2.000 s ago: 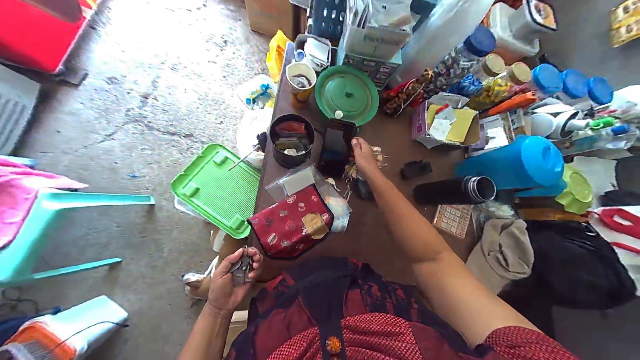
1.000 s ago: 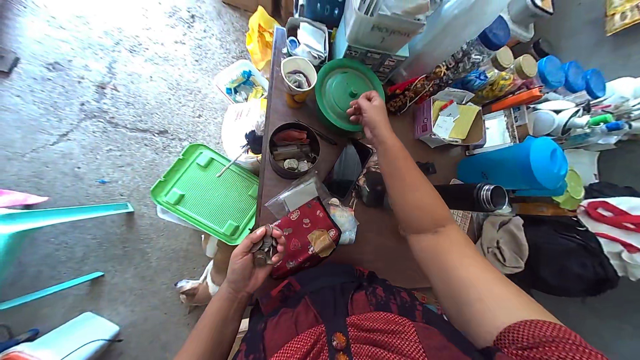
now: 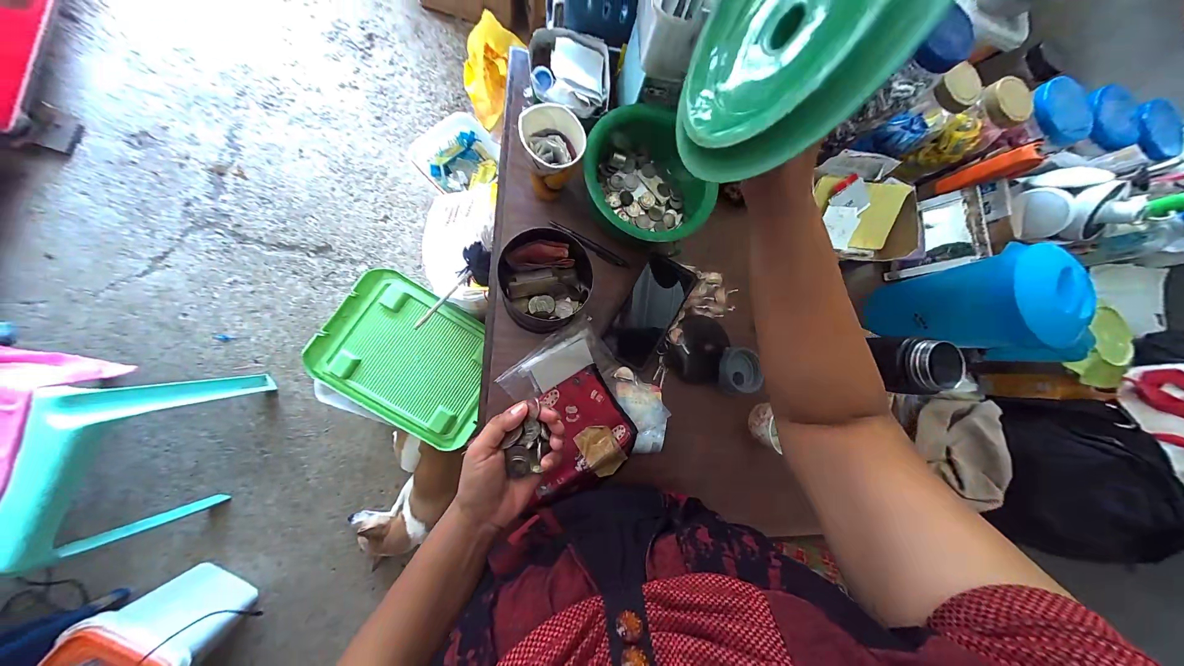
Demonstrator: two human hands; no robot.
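Note:
Several coins [image 3: 524,444] lie in my left hand [image 3: 504,462], whose fingers curl around them beside a red patterned pouch [image 3: 578,416]. My right hand [image 3: 786,171] is mostly hidden behind a green plastic lid [image 3: 786,83], which it holds up and tilted. Below and left of the lid, a green bowl [image 3: 708,199] stands uncovered with many coins [image 3: 647,190] inside. A round dark tin [image 3: 507,301] holds coins and folded banknotes [image 3: 539,280]. A paper cup [image 3: 552,139] with contents stands left of the bowl. A smartphone [image 3: 652,310] lies near the table's middle.
Lidded jars [image 3: 1059,106], a blue bottle [image 3: 980,296] and a black flask [image 3: 916,363] crowd the right side. A green basket lid [image 3: 402,356] lies beside the table's left edge. A dog [image 3: 407,509] is below it on the floor. A turquoise stool [image 3: 55,472] stands left.
My right hand has lifted the green lid from the bowl, where it lay one second ago, exposing the coins. My left hand still holds its coins near the pouch.

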